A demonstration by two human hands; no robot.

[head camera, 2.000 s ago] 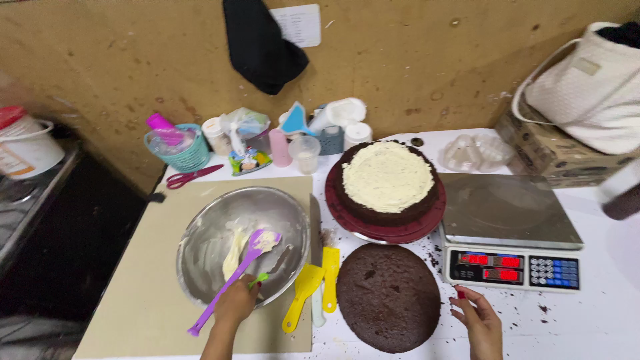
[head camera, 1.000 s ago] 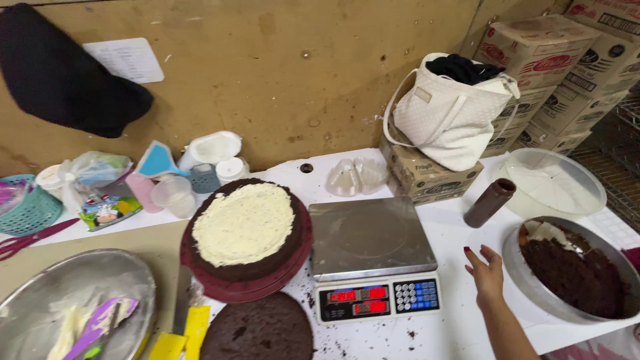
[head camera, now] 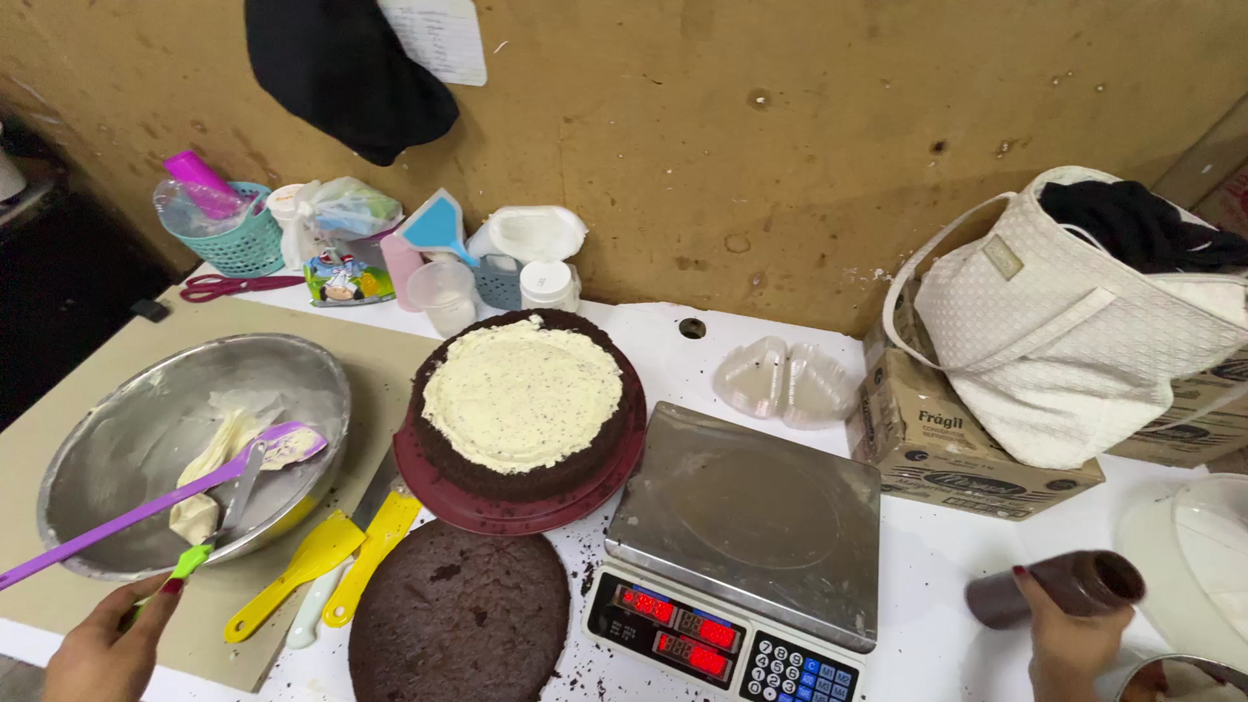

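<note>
My left hand point(head camera: 109, 639) holds the green handle point(head camera: 190, 561) of a metal spreading tool, whose blade rests in the steel mixing bowl point(head camera: 336, 390). In that bowl are white cream point(head camera: 214, 448) and a purple spatula point(head camera: 127, 517). My right hand point(head camera: 1072, 624) grips a brown cylindrical container point(head camera: 1004, 592), tilted, its mouth to the right. A chocolate cake with a cream top point(head camera: 522, 395) sits on a dark red stand point(head camera: 624, 468). In front of it lies a bare chocolate cake layer point(head camera: 458, 619). Yellow scrapers point(head camera: 292, 570) and a white-handled knife point(head camera: 317, 604) lie between bowl and layer.
A digital scale point(head camera: 746, 517) stands right of the cake. Behind are clear plastic containers point(head camera: 785, 380), a teal basket point(head camera: 234, 239), red-handled scissors point(head camera: 239, 286) and jars point(head camera: 548, 286). A white bag point(head camera: 1063, 322) sits on a cardboard box point(head camera: 955, 448). A round pan point(head camera: 1180, 678) is at the lower right.
My right hand has taken hold of the brown container, which stood on the table one second ago. The view has swung right, then partly back left.
</note>
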